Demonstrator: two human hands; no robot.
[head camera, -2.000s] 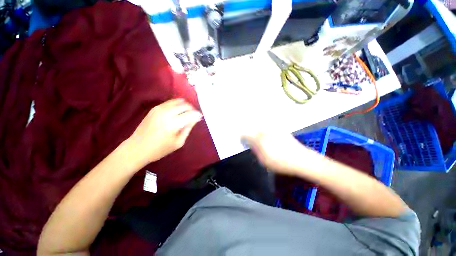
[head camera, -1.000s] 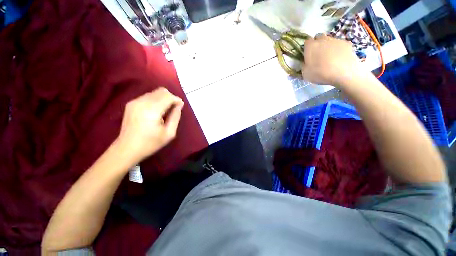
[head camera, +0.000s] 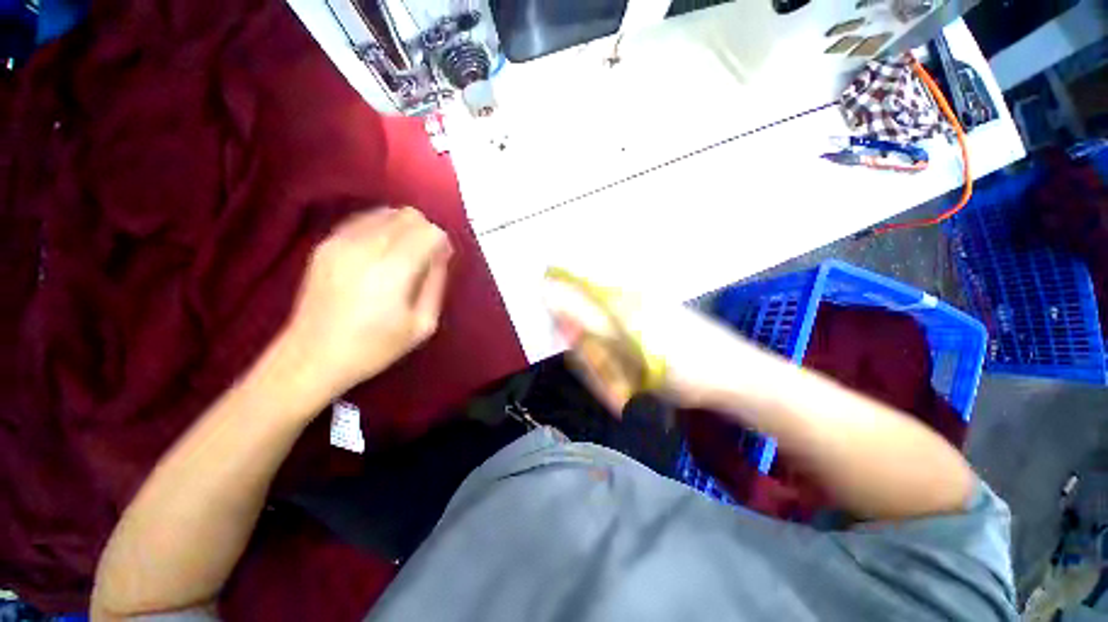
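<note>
Dark red cloth (head camera: 158, 231) spreads over the left of the table and into my lap, with a small white label (head camera: 346, 427) near my left forearm. My left hand (head camera: 374, 282) rests on the cloth with fingers curled, pinching at its right edge; whether cloth is between the fingers is hidden. My right hand (head camera: 614, 346) is blurred at the table's front edge and holds the yellow-green handles of the shears (head camera: 593, 295). The blades cannot be made out. The sewing machine's needle area (head camera: 452, 75) is at the top, beside a red-lit patch of cloth.
The white table (head camera: 632, 207) carries blue and orange-red snips (head camera: 877, 154), a checked cloth bundle (head camera: 893, 100) and an orange cord (head camera: 967, 170) at its right end. A blue crate (head camera: 960, 352) with red pieces stands below on the floor. Another blue crate (head camera: 1033, 310) is farther right.
My right hand took the shears from the table by the machine and moved left and down to the front edge. My left hand stays curled on the cloth.
</note>
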